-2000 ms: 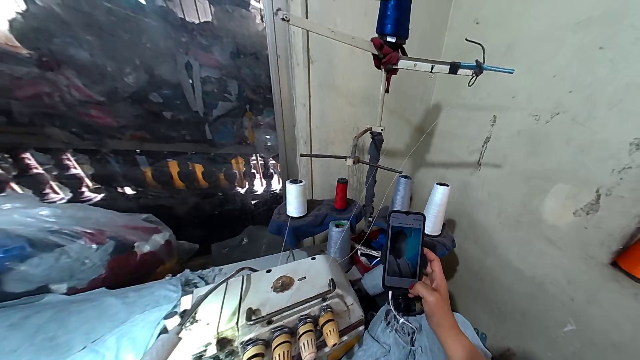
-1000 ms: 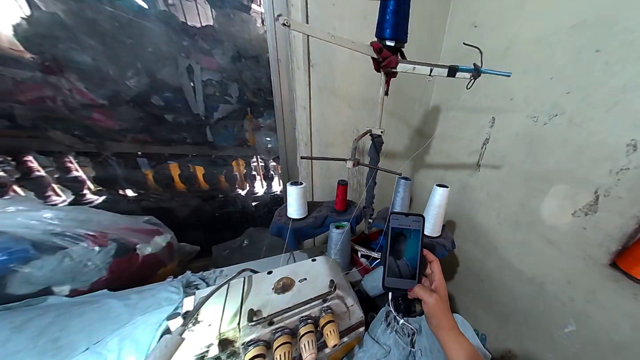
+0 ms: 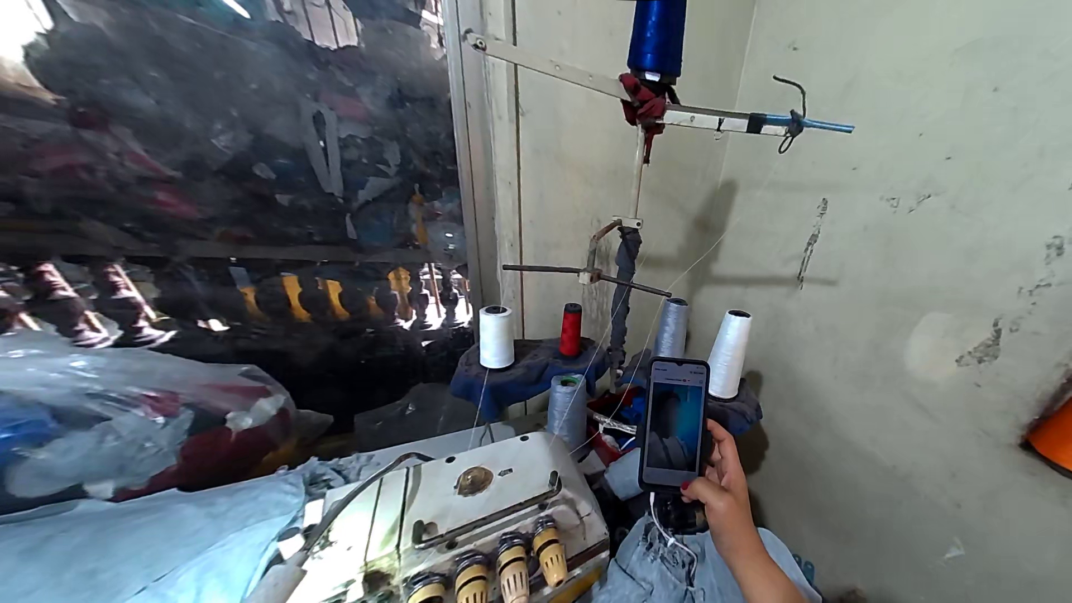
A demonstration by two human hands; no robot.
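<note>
My right hand (image 3: 722, 494) holds an upright smartphone (image 3: 675, 423) with a lit screen and a white cable at its lower end; the thumb rests at the screen's lower edge. Left of the phone stands an overlock sewing machine (image 3: 502, 477) with several tension dials (image 3: 513, 563) along its front. Behind it are a white thread cone (image 3: 496, 339), a red thread spool (image 3: 570, 331), a grey-blue thread cone (image 3: 567, 410) and, just behind the phone, another white cone (image 3: 729, 356). My left hand is out of the picture.
A metal thread stand (image 3: 636, 180) carries a blue thread cone (image 3: 657, 38) at its top. Light blue fabric (image 3: 151, 536) lies at the lower left, beside a clear plastic bag (image 3: 167, 419) of cloth. More grey-blue fabric (image 3: 645, 569) lies below the phone. A bare wall (image 3: 904, 335) rises at the right.
</note>
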